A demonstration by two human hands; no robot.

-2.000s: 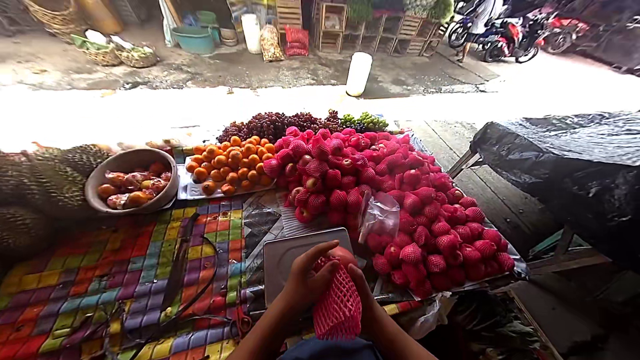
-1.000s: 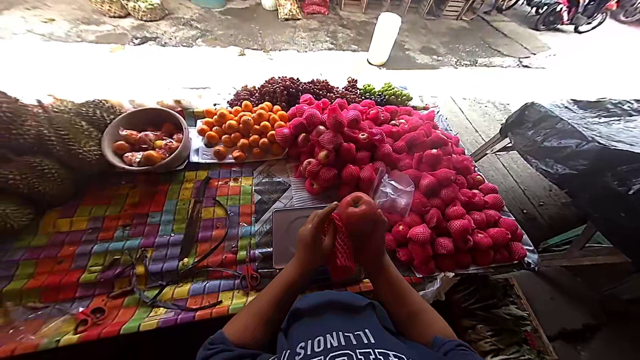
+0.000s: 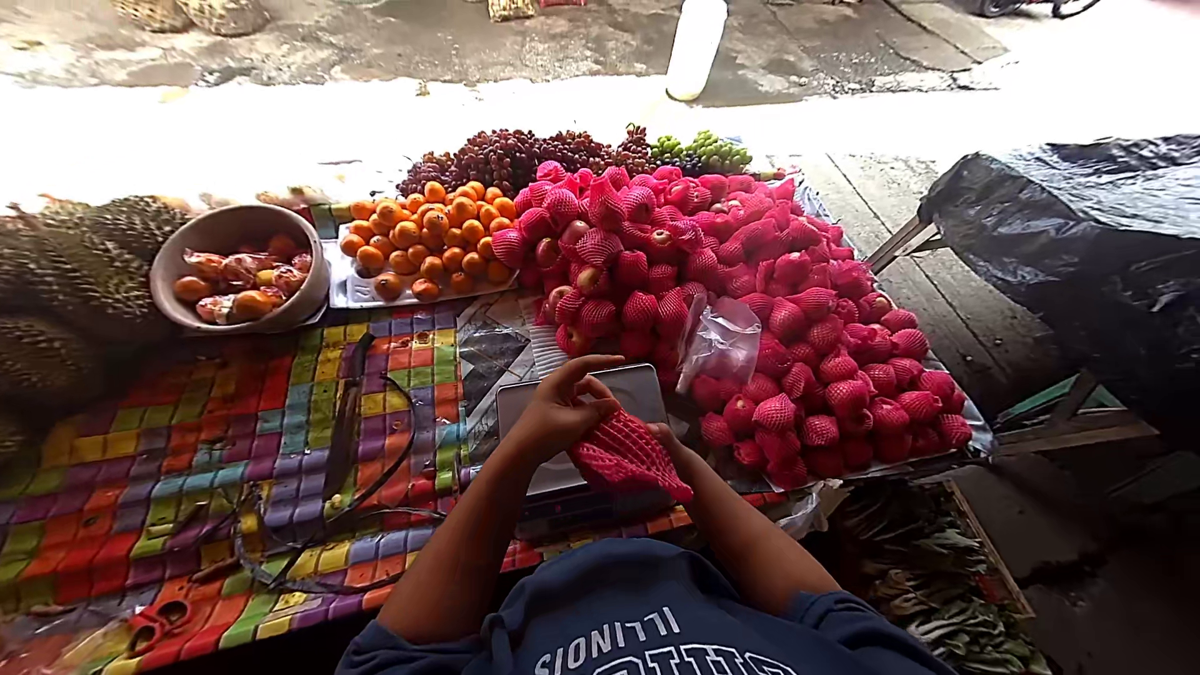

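Observation:
My left hand [image 3: 565, 410] grips the upper end of a pink foam fruit net [image 3: 626, 457], its fingers and thumb closed on it. My right hand [image 3: 667, 441] is at the net's right side, mostly hidden behind it, so its grip cannot be told. Whether a fruit is inside the net does not show. Under both hands lies a scale with a metal platform [image 3: 637, 384]. Just beyond rises a big heap of apples in pink foam nets [image 3: 637, 267], with a clear plastic bag [image 3: 727, 339] resting on its near side.
Orange fruits [image 3: 436, 225] fill a white tray beside a bowl of wrapped fruits [image 3: 161, 272]. Grapes [image 3: 497, 157] lie at the back, durians [image 3: 84, 253] at the left. Red-handled scissors [image 3: 159, 623] and dark straps [image 3: 345, 422] rest on the checkered cloth. Black plastic sheeting [image 3: 1078, 216] covers something at right.
One second ago a bare apple showed at my right hand above the net; now no apple shows there. The net has swung from hanging down to slanting toward the lower right.

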